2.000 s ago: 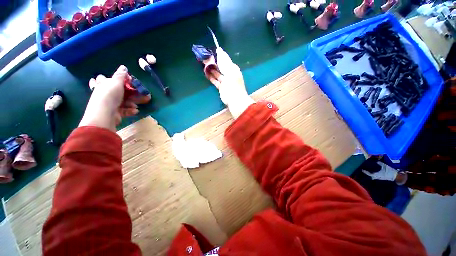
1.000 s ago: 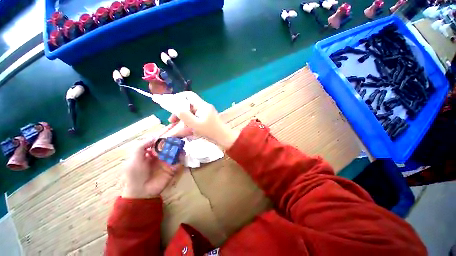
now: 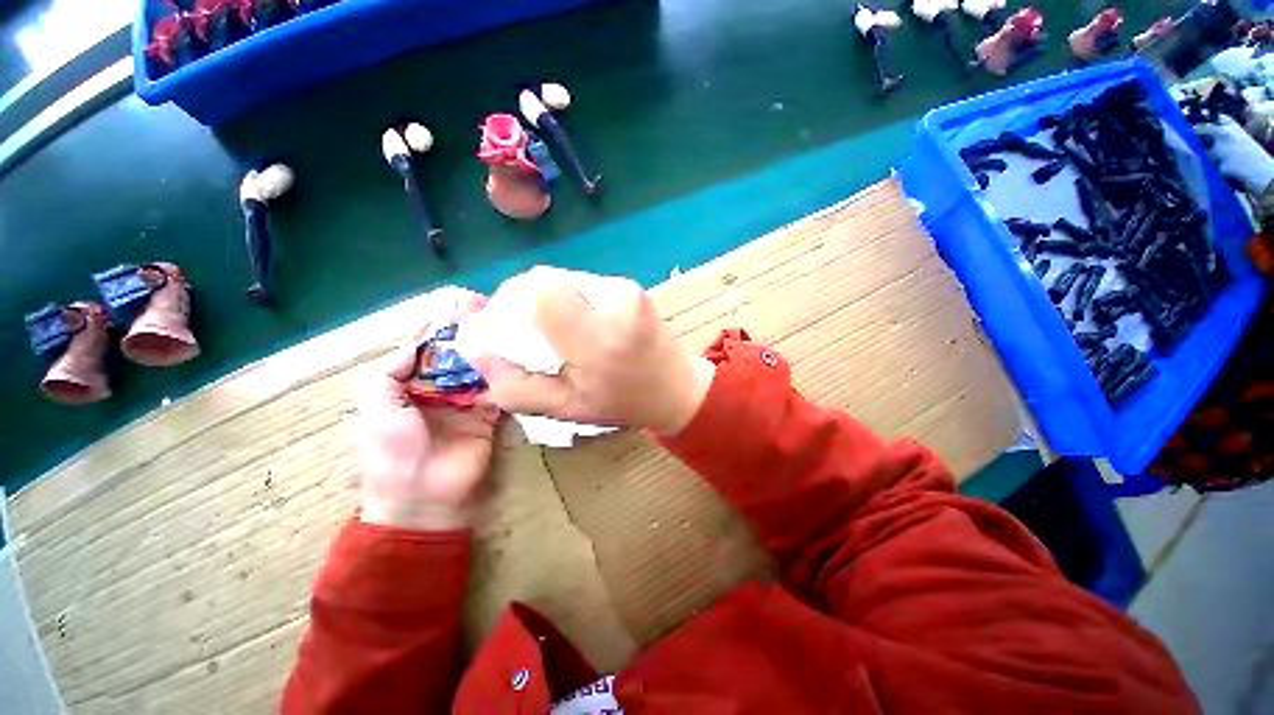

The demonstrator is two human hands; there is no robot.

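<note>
My left hand (image 3: 426,454) holds a figurine body (image 3: 447,374) with a blue-black checked piece and red edge above the cardboard. My right hand (image 3: 601,342) is closed around the white glue bottle (image 3: 514,335), right against the body. The bottle is mostly covered by the fingers, and its nozzle tip cannot be made out. A crumpled white tissue (image 3: 559,430) lies on the cardboard mat (image 3: 824,335), partly under my right hand.
On the green belt (image 3: 699,168) lie a red-topped body (image 3: 514,168), several black limb parts (image 3: 414,187) and two flared bodies (image 3: 157,319) at left. A blue tray (image 3: 377,49) stands beyond; another blue tray (image 3: 985,300) at right holds black parts.
The left hand went from the belt to over the cardboard with a checked body. The right hand brought the bottle down onto it. A red-topped body now lies on the belt. The view has shifted.
</note>
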